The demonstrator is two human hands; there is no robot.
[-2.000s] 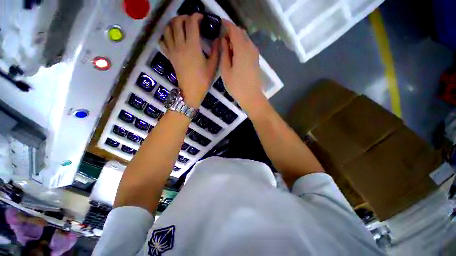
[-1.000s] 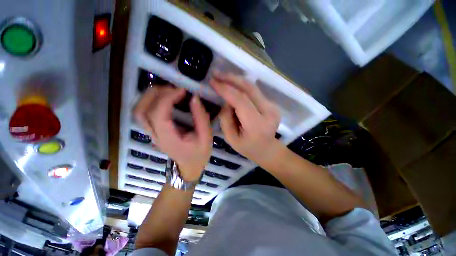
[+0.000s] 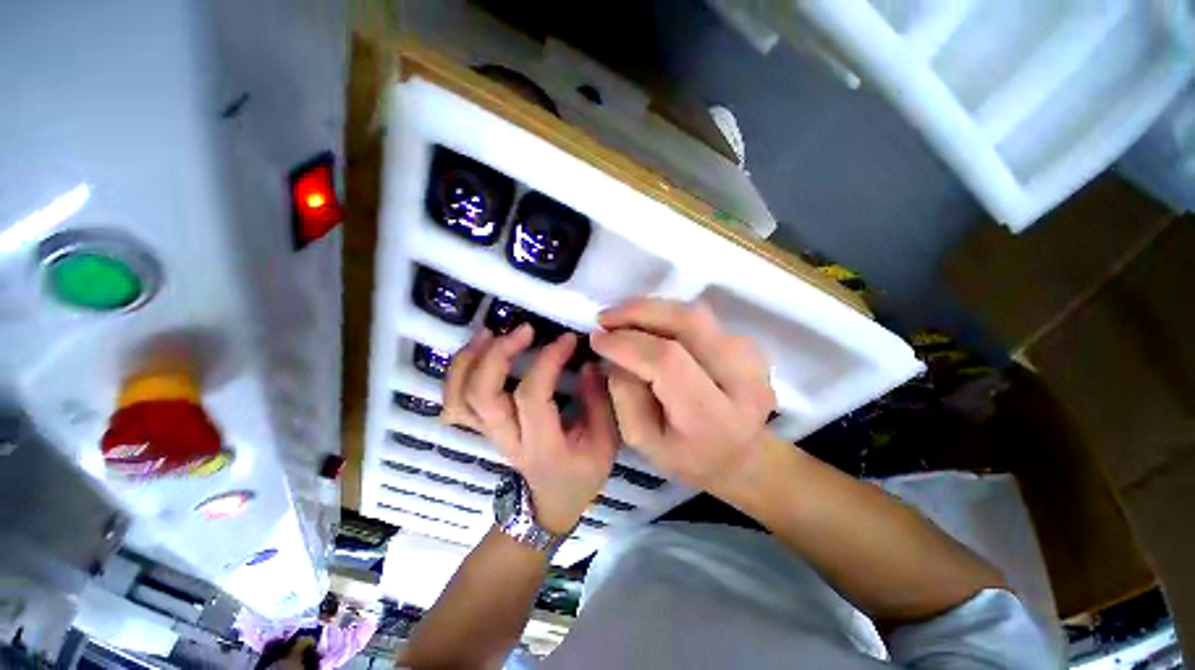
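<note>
A white blister tray (image 3: pixel 642 170) holds rows of glossy black housings, mostly in pairs. Two housings, one of them at the row's left (image 3: pixel 469 196), lie in the row nearest the tray's far end. My left hand (image 3: pixel 544 412), with a metal watch at the wrist, is over the middle rows with its fingers bent down. My right hand (image 3: pixel 695 386) is beside it, fingertips pinched close to the left ones. Dark parts show between and under the fingertips. The fingers hide whether either hand grips a housing or only touches it.
A white machine body (image 3: pixel 262 393) runs along the left, with a green button (image 3: pixel 94 279), a red stop knob (image 3: pixel 160 429) and a lit red switch (image 3: pixel 315 200). A brown board edge borders the tray. A white compartmented tray (image 3: pixel 996 164) is at upper right, cardboard (image 3: pixel 1088 327) below it.
The view has shifted and come closer to the tray than two seconds ago. Both hands have moved from the top row to a lower row and remain close together.
</note>
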